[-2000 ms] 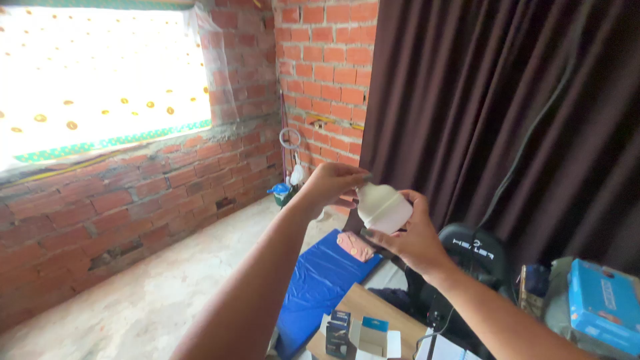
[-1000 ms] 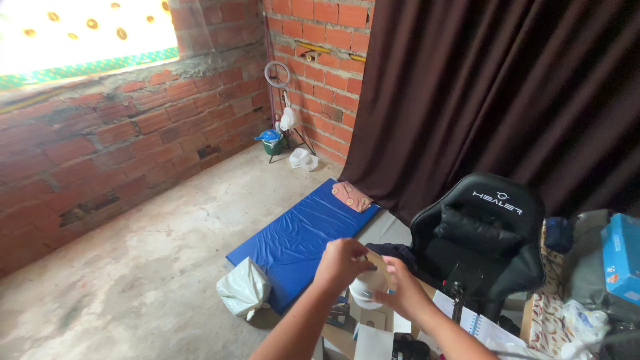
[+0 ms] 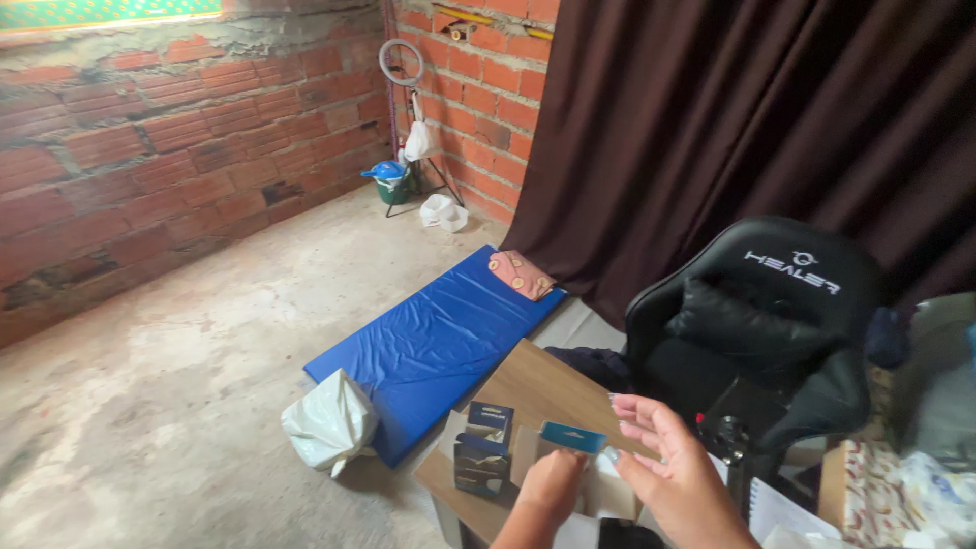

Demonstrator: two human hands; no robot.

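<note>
My left hand (image 3: pixel 554 482) reaches down into or against an opened cardboard box (image 3: pixel 572 437) with a teal flap, on a wooden table (image 3: pixel 534 381). Its fingertips are hidden, so I cannot tell what they hold. To its right, my right hand (image 3: pixel 662 457) is raised with the fingers apart and nothing in it. Under the right hand lies a white piece (image 3: pixel 610 492), perhaps part of the packaging. A small dark box (image 3: pixel 483 450) with its top open stands on the table, left of my left hand.
A black gaming chair (image 3: pixel 762 320) stands behind the table at the right, with a spiral notebook (image 3: pixel 785 515) in front. Beyond the table are a blue mat (image 3: pixel 427 328) with a folded pink cloth (image 3: pixel 521 274) and a white plastic bag (image 3: pixel 329 423). A dark curtain (image 3: pixel 648 137) hangs behind.
Earlier both hands held up a rounded white object; now it is not seen in them. My left hand has come down to the box and my right hand has opened. The view has tilted down.
</note>
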